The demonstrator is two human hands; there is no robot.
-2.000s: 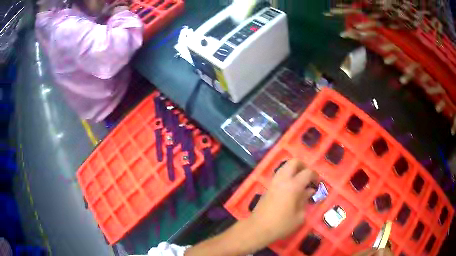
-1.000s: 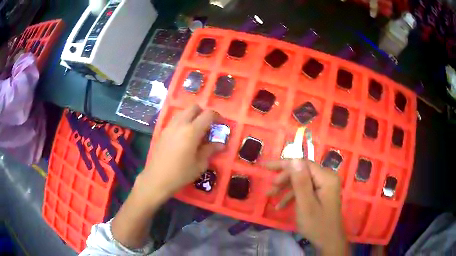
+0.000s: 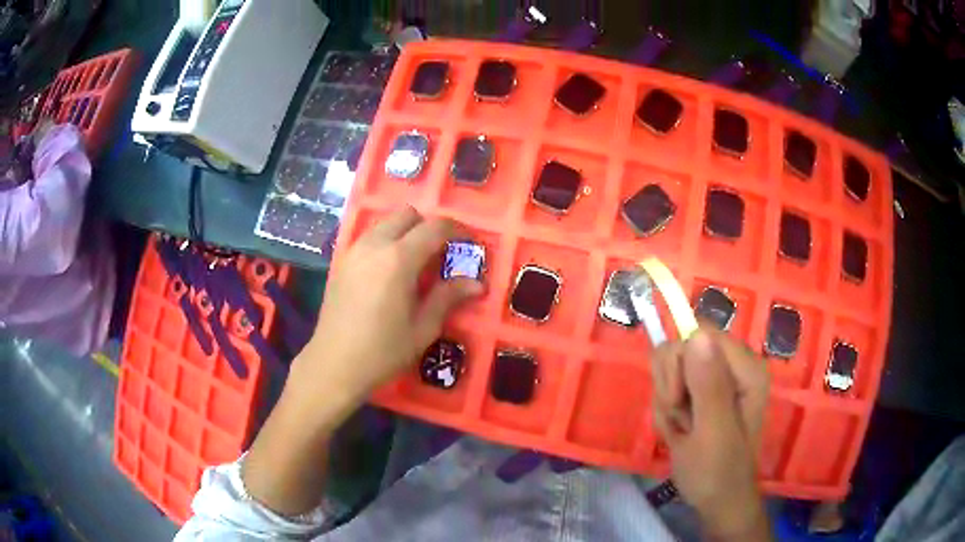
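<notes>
The orange-red tray [image 3: 614,397] lies in front of me with square pockets, many holding dark square watch bodies [image 3: 535,293]. My left hand [image 3: 386,302] is over the tray's left part, its thumb and fingers around a watch body with a lit screen [image 3: 463,260], at its pocket. My right hand [image 3: 711,413] pinches a thin yellow-white looped strip [image 3: 669,296] above the tray, its loop beside a watch body with a pale reflective screen [image 3: 624,296]. Another lit watch face [image 3: 442,363] shows below my left hand.
A white tape dispenser [image 3: 238,85] stands at the upper left, beside a clear blister tray [image 3: 317,159]. A second orange tray [image 3: 180,392] with purple straps [image 3: 217,307] is at lower left. A person's pink sleeve [image 3: 53,238] is at the left edge. A pale bottle [image 3: 834,37] stands behind.
The view has swung right since the first frame, bringing the main tray to the centre. Since the second frame, my right hand and strip have shifted right; my left hand stays by the lit watch body.
</notes>
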